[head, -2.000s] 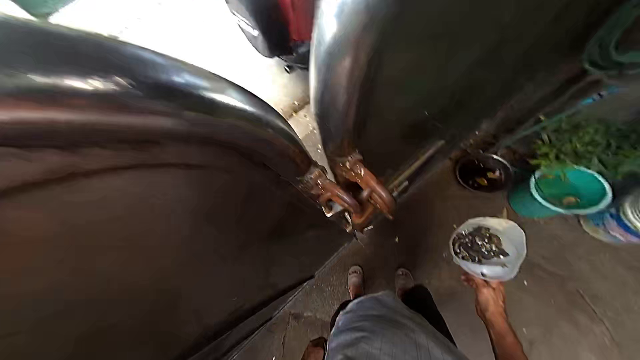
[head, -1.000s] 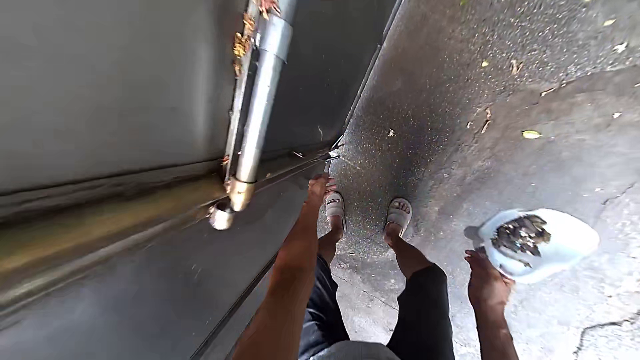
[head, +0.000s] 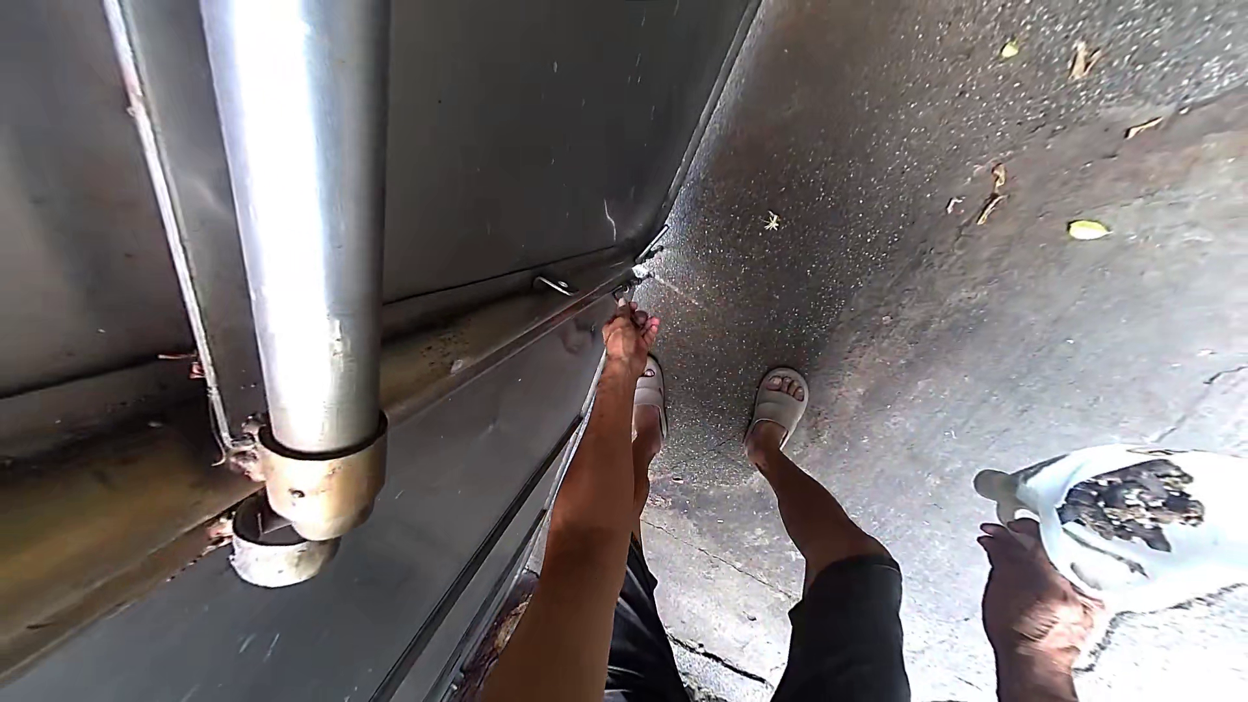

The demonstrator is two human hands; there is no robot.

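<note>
My left hand (head: pixel 629 336) reaches down to the seam of a dark metal gate (head: pixel 507 146), its fingers by a small metal fitting (head: pixel 624 289); whether they grip it cannot be made out. At the lower right, my right hand (head: pixel 1038 600) holds a white plastic container (head: pixel 1082 556) by its near side. Dark, clumped material (head: pixel 1136 502) lies inside the container. A small metal loop handle (head: pixel 556 285) sticks out of the gate just left of my left hand.
A thick steel pipe (head: pixel 302 224) with a brass-coloured collar (head: pixel 322 483) stands upright on the gate at the left. My sandalled feet (head: pixel 777 405) are on rough concrete (head: pixel 877 341), where dry leaves (head: pixel 1087 230) lie.
The view has swung from the rusty hooked pipes and the green bucket to the gate's lower part. My left hand now reaches to the gate seam. My right hand still holds the container.
</note>
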